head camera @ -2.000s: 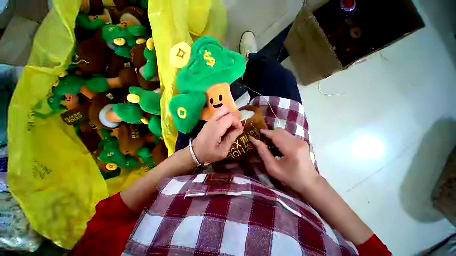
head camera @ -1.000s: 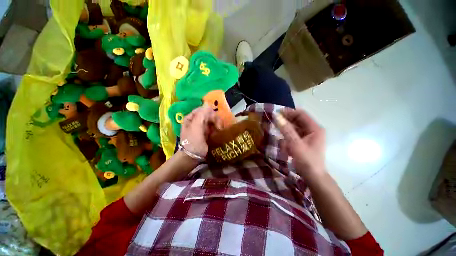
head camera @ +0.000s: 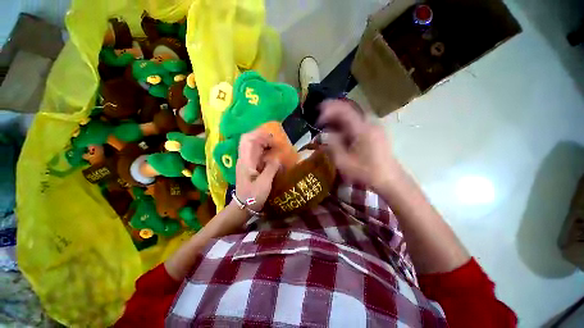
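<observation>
A plush money-tree toy (head camera: 261, 102) lies on my lap, its green top pointing away from me and its orange trunk partly behind my fingers. Its brown pot (head camera: 304, 186) with gold lettering faces up, nearest me. A white patch shows between trunk and pot. My left hand (head camera: 256, 163) grips the toy where the trunk meets the pot. My right hand (head camera: 355, 141) is raised beyond the pot's right side, off the toy and blurred, with fingers curled. A needle or thread in it cannot be made out.
An open yellow sack (head camera: 77, 256) full of the same toys stands at the left. An open cardboard box (head camera: 384, 70) with a red-capped item (head camera: 422, 14) is at the upper right. A checked apron (head camera: 275, 275) covers my lap. My shoe (head camera: 308, 72) shows beyond the toy.
My right hand has left the pot, moved out to the right and then up and away from me. My left hand stays on the toy, and the pot's lettering is now uncovered.
</observation>
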